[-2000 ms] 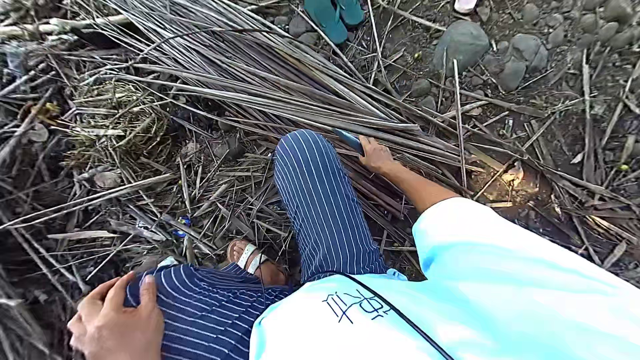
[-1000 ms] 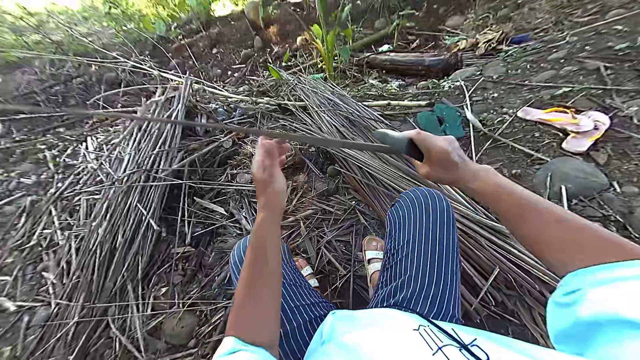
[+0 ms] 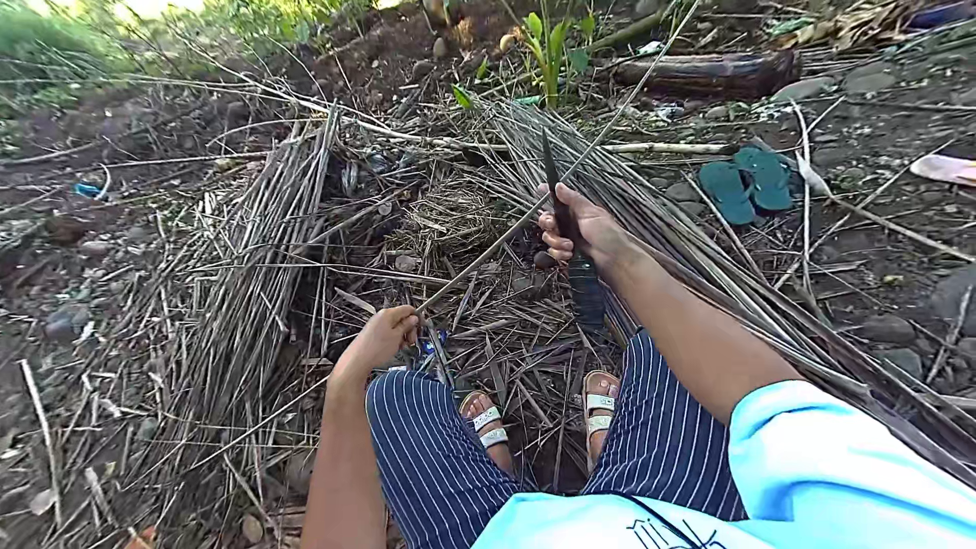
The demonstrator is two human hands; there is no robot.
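Observation:
My left hand [image 3: 390, 335], just above my left knee, pinches a long thin dry stalk [image 3: 480, 261] that slants up to the right past my other hand. My right hand [image 3: 579, 225] is closed on a dark-bladed knife [image 3: 550, 164], its tip pointing up and the stalk crossing beside it; the wrapped dark part [image 3: 585, 293] shows below the fist. A pile of long stalks [image 3: 656, 213] lies under and beyond my right forearm. Another pile of grey stalks [image 3: 263, 282] lies left of my left hand.
Teal flip-flops [image 3: 751, 183] lie on the ground at the right, with a pink sandal [image 3: 945, 168] at the edge. Behind are a dark log [image 3: 709, 75], a pale stick [image 3: 663, 148] and a green plant [image 3: 547, 57]. Stones and broken stalks surround my sandalled feet.
The left hand, on my knee two seconds ago, now holds a stalk. The right hand has come from the right-hand pile to in front of me, the blade now pointing up. The view has shifted.

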